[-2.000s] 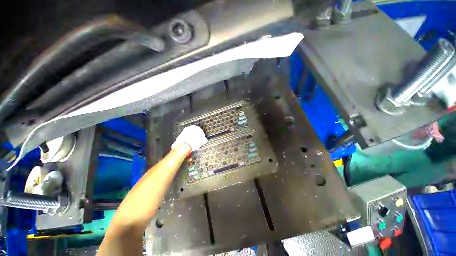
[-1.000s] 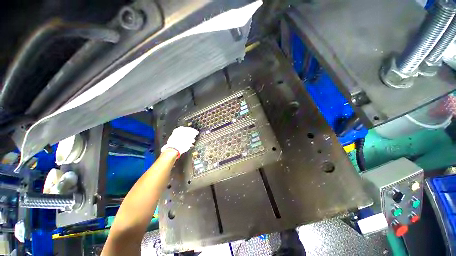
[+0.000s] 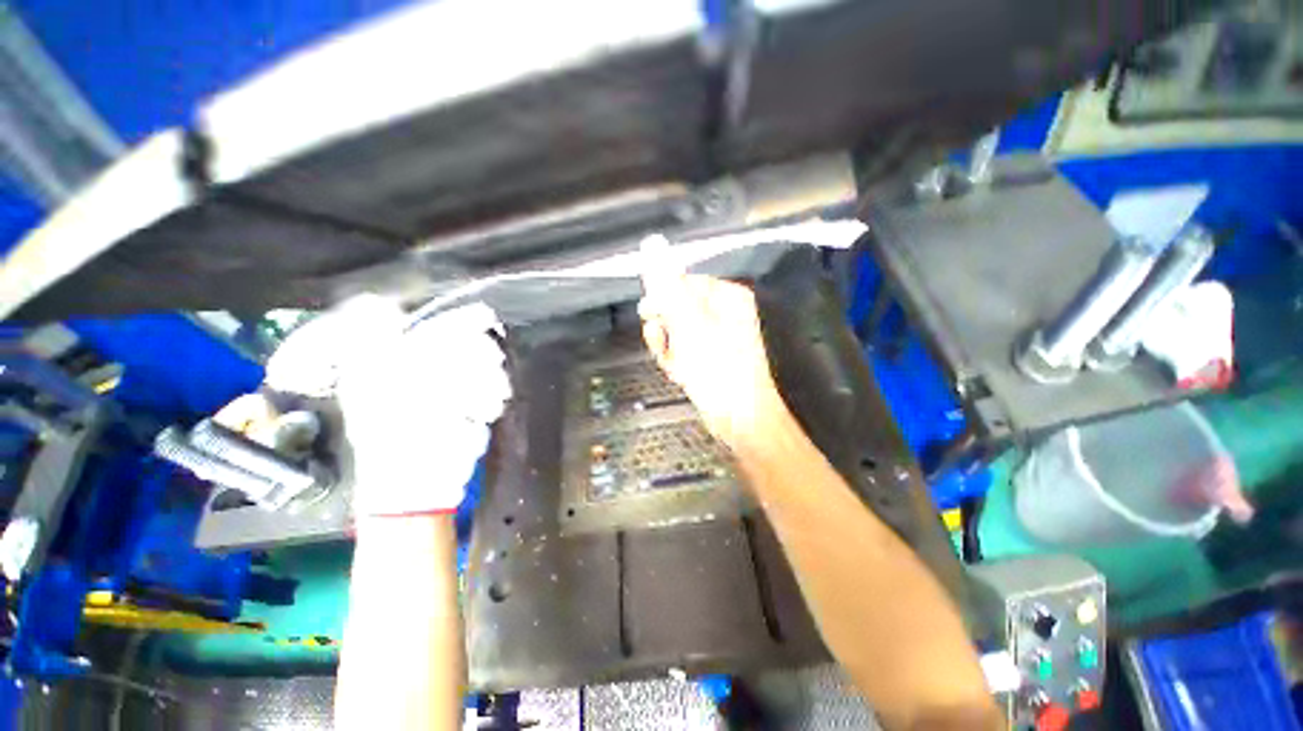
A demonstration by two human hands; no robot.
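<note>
A white sheet (image 3: 572, 281) hangs below the upper part of the press, behind the mould. My left hand (image 3: 422, 407), in a white glove, is at the sheet's left end and looks closed on it, though its fingertips are blurred. My right hand (image 3: 700, 331) is bare, with its fingers closed on the sheet's front edge near the middle. The mould (image 3: 660, 454), with two banks of small cavities and coloured bits, lies on the press platen (image 3: 557, 600). My right hand and forearm hide part of its right side.
The dark upper platen (image 3: 472, 157) spans overhead. Steel bolts (image 3: 1100, 307) stand on the right side block. A grey bucket (image 3: 1107, 479) and a control box (image 3: 1050, 628) with coloured buttons are at the right. More bolts (image 3: 236, 464) are at the left.
My left hand has left the mould and moved up and left to the sheet. My right hand has come into view at the sheet. The view has shifted and shows more of the upper platen.
</note>
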